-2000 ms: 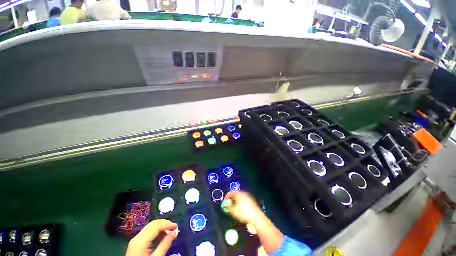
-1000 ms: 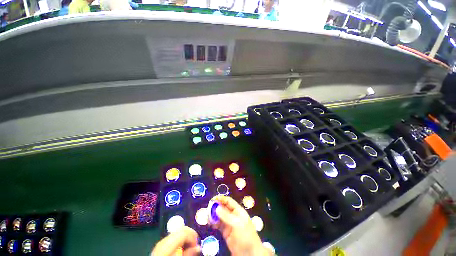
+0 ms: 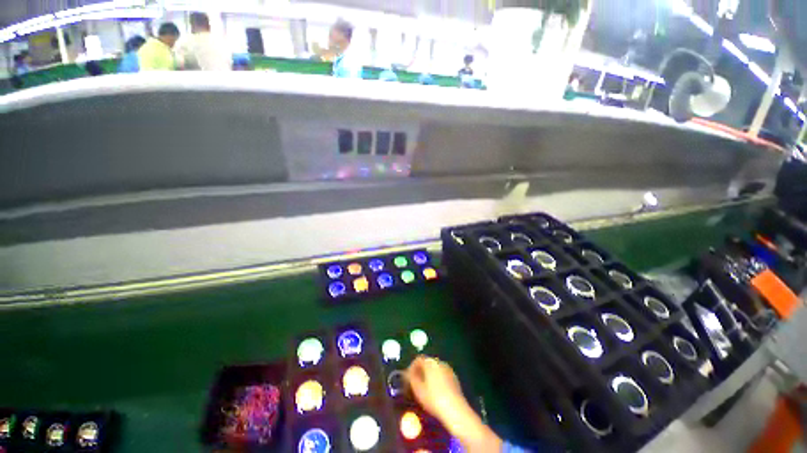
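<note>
My right hand [image 3: 440, 396] reaches over the right module tray, its fingertips beside a dark, silver-rimmed disc [image 3: 396, 382]. Whether the fingers hold a disc cannot be made out. Around them the right tray shows green discs [image 3: 391, 350] and an orange disc [image 3: 411, 425]. The left module tray [image 3: 333, 370] holds larger lit discs: a green one [image 3: 310, 351], a blue one [image 3: 349, 342], orange ones [image 3: 356, 381] and a white one [image 3: 364, 433]. The trays' lower parts are cut off by the frame edge. My left hand is not in view.
A black box of reddish tangled strands [image 3: 250, 412] lies left of the trays. A side tray [image 3: 106, 433] is at far left, a small lit-disc tray [image 3: 379, 288] behind. The tall stacked case trays [image 3: 522, 354] stand right. People [image 3: 341, 53] are beyond the partition [image 3: 177, 150].
My left hand has left the view. My right hand has moved right from between the trays, where it held a purple-lit disc. The discs' colours have changed. The view has tilted up.
</note>
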